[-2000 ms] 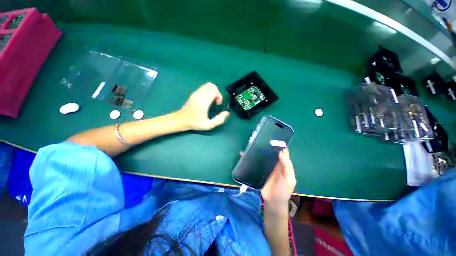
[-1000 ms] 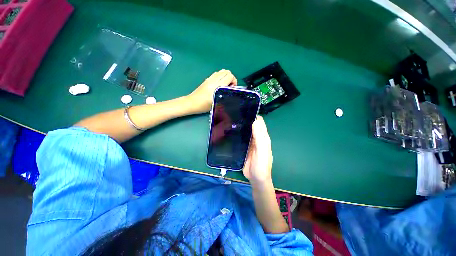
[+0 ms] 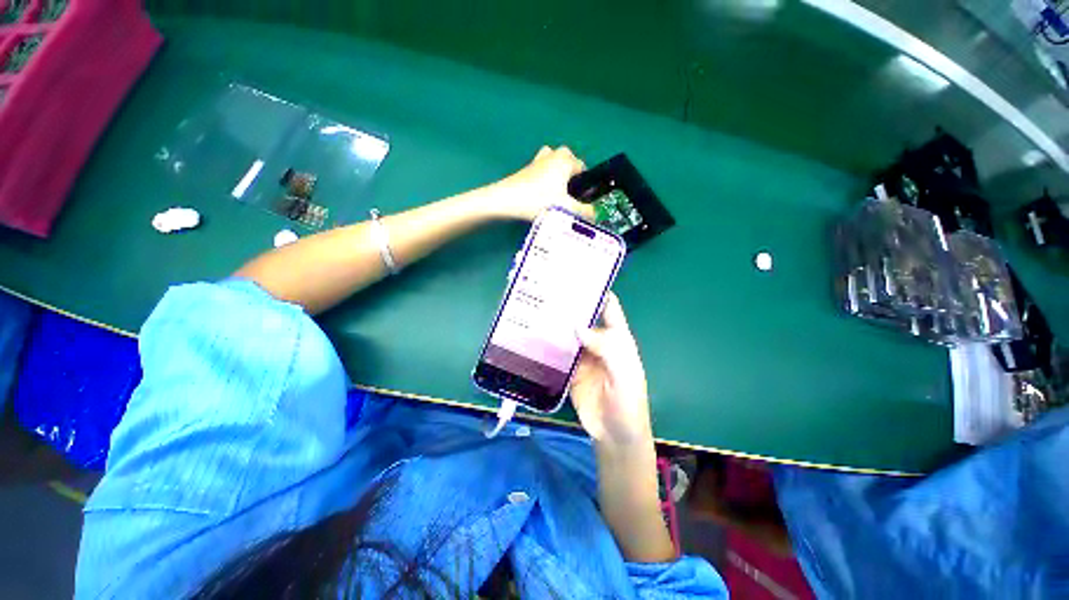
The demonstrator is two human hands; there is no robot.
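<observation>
My right hand (image 3: 612, 381) holds a smartphone (image 3: 553, 299) with a bright white and pink screen, above the mat near the bench's front edge. A white cable (image 3: 504, 416) runs from its bottom end. Beyond its top, a black square housing (image 3: 648, 209) with a green circuit board (image 3: 618, 211) inside sits tilted. My left hand (image 3: 545, 184) grips the housing's left edge; its fingertips are partly hidden behind the phone and housing.
A clear bag (image 3: 340, 158) with small dark and brassy parts lies left, near a white lump (image 3: 176, 219) and a white disc (image 3: 285, 238). A pink tray (image 3: 70, 111) stands far left. Another disc (image 3: 763, 260), clear packs (image 3: 914, 270) and a blue sleeve (image 3: 926, 516) are at right.
The phone has come up between my hands, and its screen has turned from dark to bright. My left hand has moved from beside the housing onto its left edge, and the housing is more tilted.
</observation>
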